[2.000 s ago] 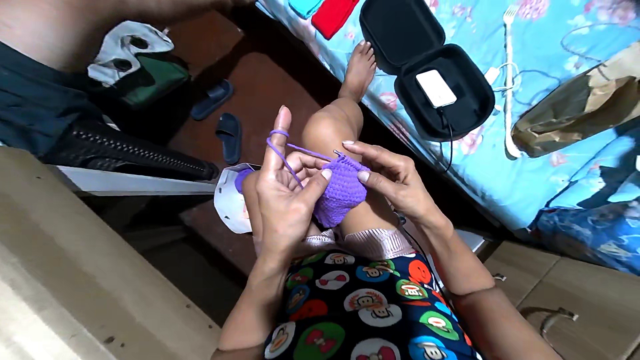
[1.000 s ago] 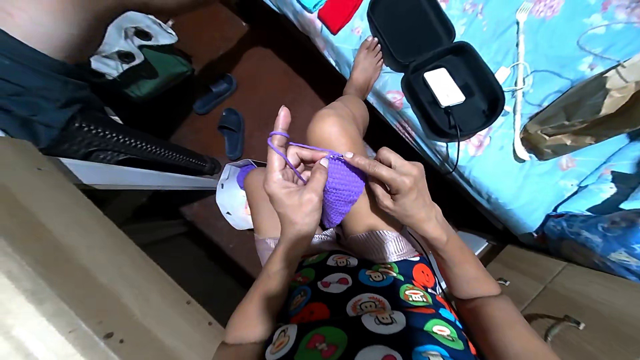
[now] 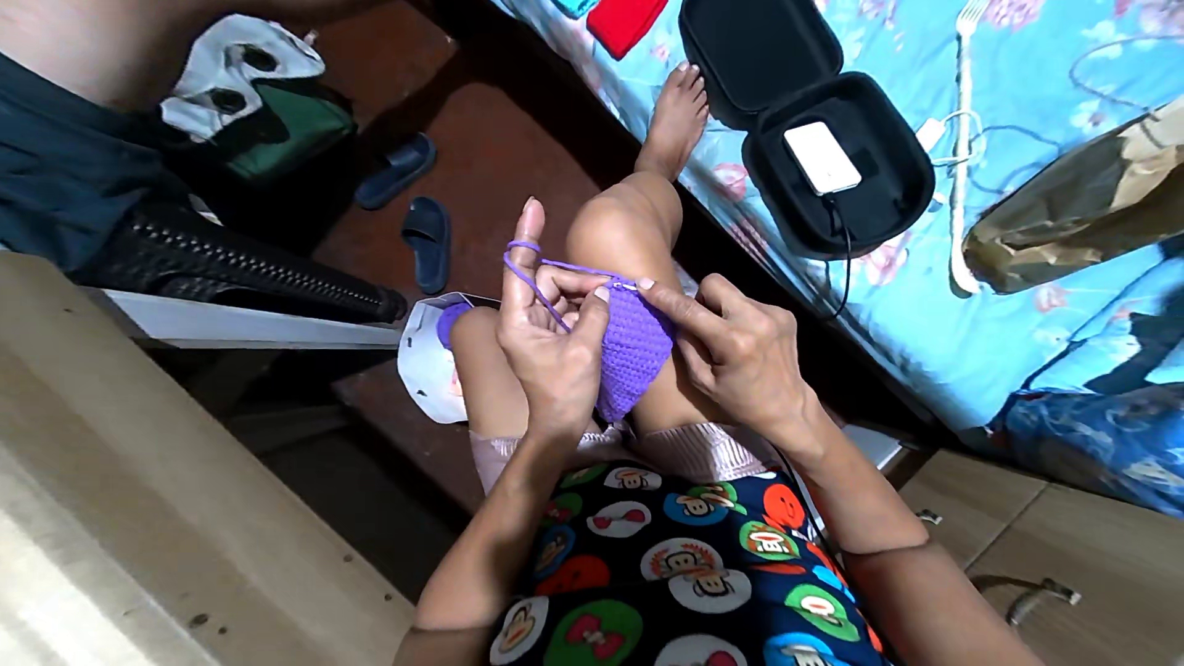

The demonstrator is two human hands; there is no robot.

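A piece of purple crochet work hangs between my two hands above my lap. My left hand pinches its upper left edge between thumb and a finger, while the raised index finger has purple yarn looped round it. From that finger the yarn runs across to the top edge of the piece. My right hand holds a thin metal crochet hook at the top edge; most of its shaft is hidden by the fingers. Beside my left knee, purple yarn shows in a white container.
To the right, a bed with a blue floral sheet bears an open black case with a white device, a long back scratcher and a brown paper bag. Slippers lie on the floor. Another person's leg is at upper left.
My right hand has shifted its grip at the top edge; its index finger now reaches along the hook. My left hand keeps its hold, with the yarn still round the raised finger.
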